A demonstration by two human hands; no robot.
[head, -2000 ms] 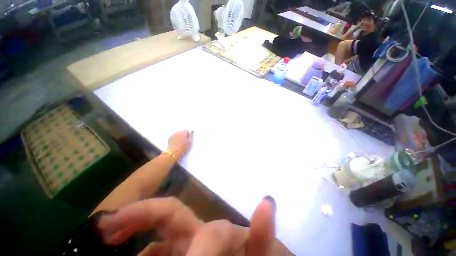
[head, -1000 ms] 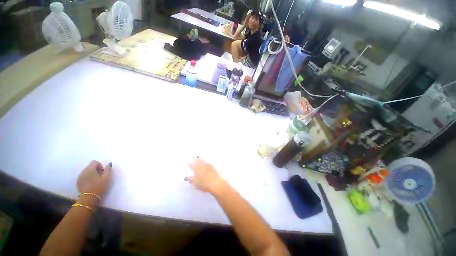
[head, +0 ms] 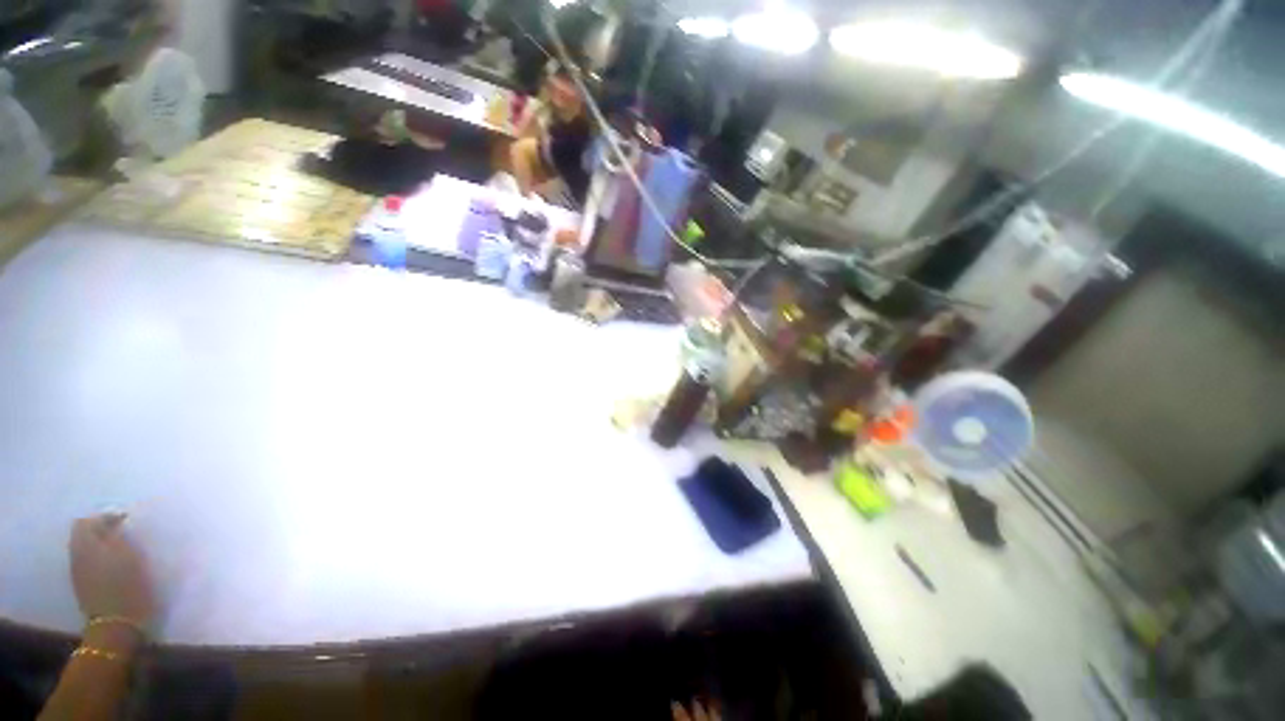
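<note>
A broad white table cover (head: 352, 423) lies in front of me, glaring, with a dark front edge. My left hand (head: 113, 563), with gold bracelets at the wrist, rests at the near left of it. Its fingers are curled and blurred; I cannot tell if anything is in them. Only a few fingertips, seemingly of my right hand (head: 696, 710), show at the bottom edge, below the table edge. A folded navy cloth or pouch (head: 730, 504) lies at the right corner, untouched.
A dark flask (head: 684, 409) stands behind the navy piece. Bottles, one red-capped (head: 388, 237), line the far edge. A side table (head: 972, 592) at right holds a round fan (head: 972, 427), a lime packet (head: 861, 490) and a thin dark tool (head: 915, 566). A person (head: 550, 141) sits beyond.
The view has swung right, showing more of the side table. My right hand has left the white surface for the bottom edge. My left hand is still on the table.
</note>
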